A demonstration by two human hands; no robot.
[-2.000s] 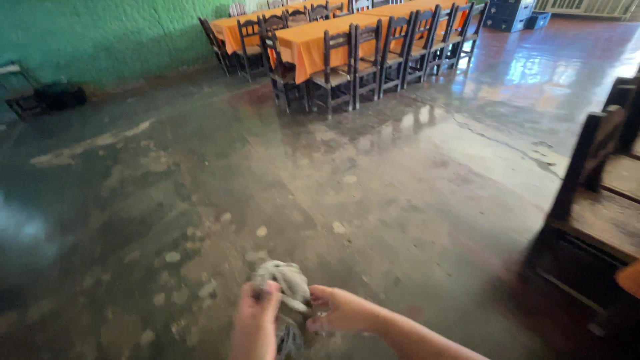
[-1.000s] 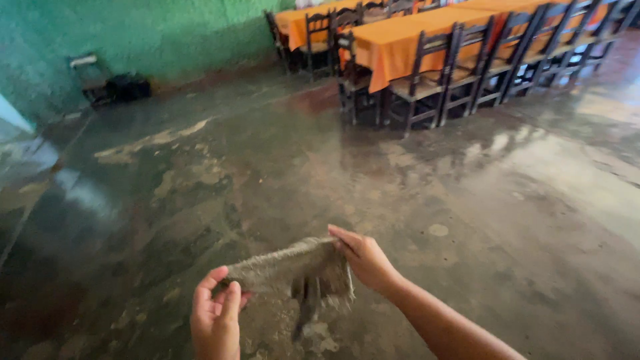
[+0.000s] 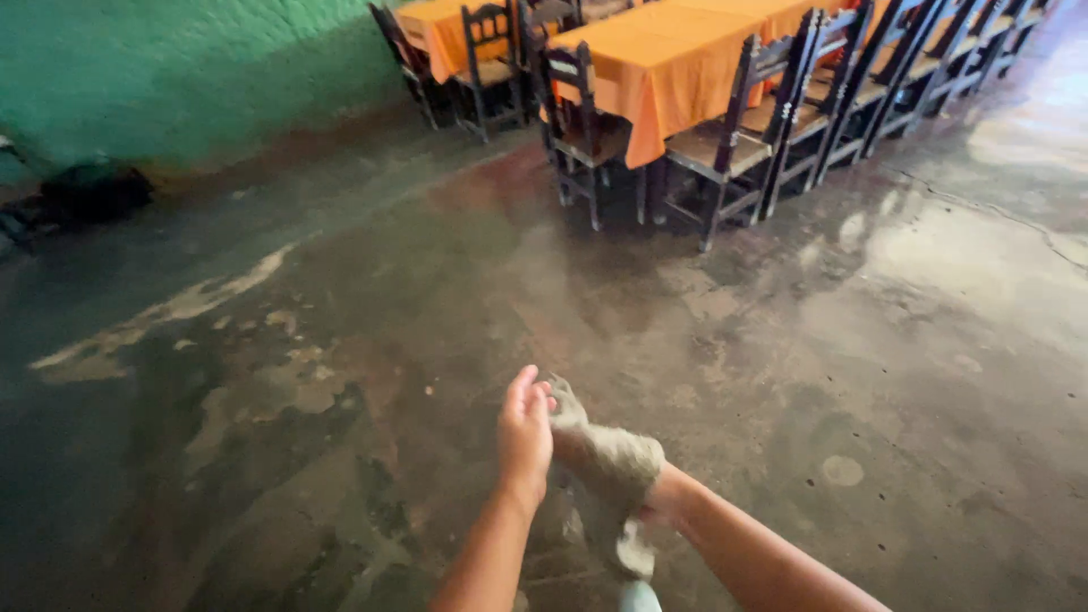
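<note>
A greyish, worn cloth [image 3: 616, 459] hangs between my hands at the lower middle of the head view, its lower part blurred. My left hand [image 3: 525, 425] is upright at the cloth's left edge, fingertips beside its top corner; whether they grip it is unclear. The cloth drapes over my right hand [image 3: 663, 493] and hides its fingers. Below the cloth a pale, rounded end of something [image 3: 639, 597] shows at the bottom edge of the view.
A worn, shiny concrete floor [image 3: 408, 340] spreads around me. Ahead stand tables with orange tablecloths [image 3: 680, 42] and dark wooden chairs [image 3: 722, 157] alongside. A green wall [image 3: 212, 76] runs behind at the left, with a dark object [image 3: 95, 194] on the floor near it.
A second ago the cloth was stretched out between both hands; now it is bunched over my right hand. My hands have come closer together, the left one turned upright.
</note>
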